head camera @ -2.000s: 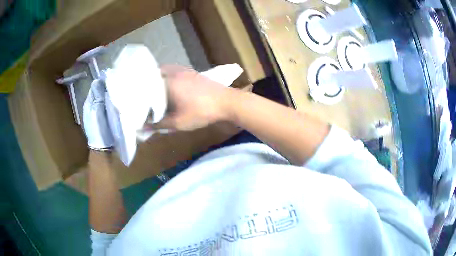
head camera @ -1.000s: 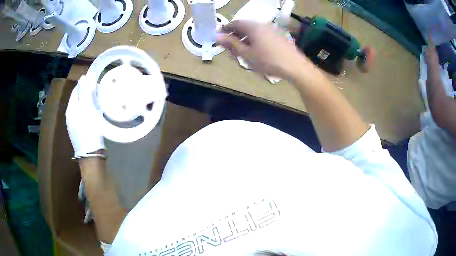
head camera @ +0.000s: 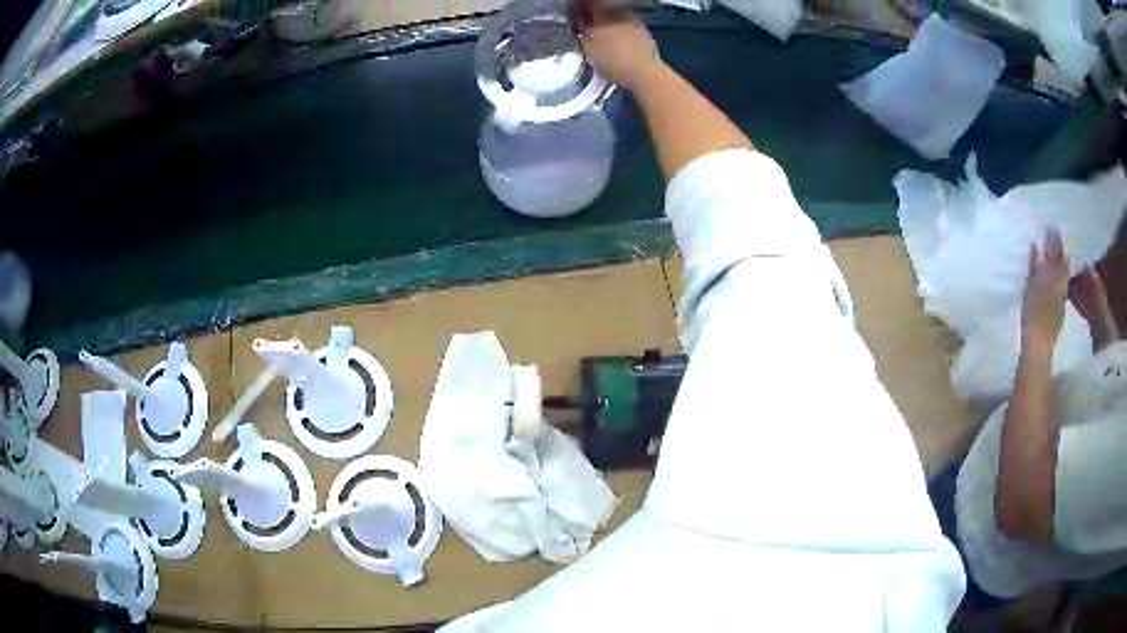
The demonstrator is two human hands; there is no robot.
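A clear tank with a milky white rounded end is over the dark green conveyor belt at the top centre. My bare right hand is at the tank's upper right side and grips it there; its fingertips are partly hidden by the picture's top edge. My left hand is out of the picture. Several white disc-and-stem inserts stand on the cardboard-covered bench at the left. A crumpled white cloth lies beside them, against a white wheel.
A dark green motor sits on the bench, partly behind my sleeve. The conveyor belt runs behind the bench. At the right a person's hands handle translucent white bags. Another white sheet lies on the belt.
The view has swung from the carton to the bench and belt. My right hand has moved from the inserts to the tank. My left hand and the insert it held have left view.
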